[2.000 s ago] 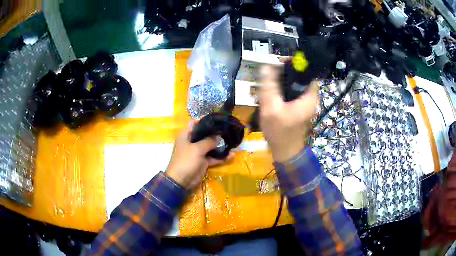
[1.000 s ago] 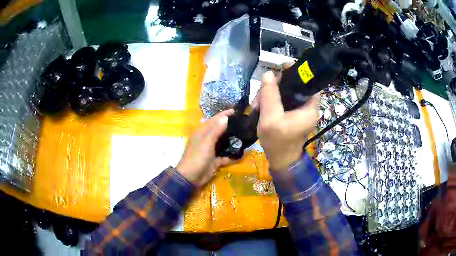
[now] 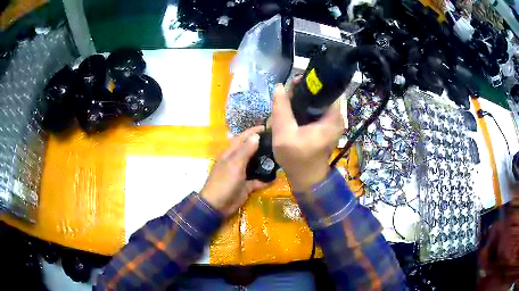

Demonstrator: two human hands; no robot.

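Note:
My left hand (image 3: 230,170) holds a black round housing (image 3: 263,165) in front of me, with a small silvery module visible in it. My right hand (image 3: 304,133) grips the thick black electric screwdriver (image 3: 325,77), which has a yellow label. The screwdriver is tilted, its lower end toward the housing. Its tip is hidden by my right hand and the housing, so I cannot tell if it touches a screw. A thick black cord (image 3: 387,85) curves from the screwdriver's upper end down to the right.
Several black housings (image 3: 136,96) sit at the left beside a clear blister tray (image 3: 25,131). A bag of small hardware (image 3: 250,102) and the screw feeder (image 3: 321,35) stand behind my hands. At right are tangled modules (image 3: 387,170), a filled blister tray (image 3: 452,187) and a person's sleeve (image 3: 501,238).
The screwdriver has come from the feeder to the housing, then shifted left and become more upright over it. My left hand has turned the housing and now keeps it nearly still.

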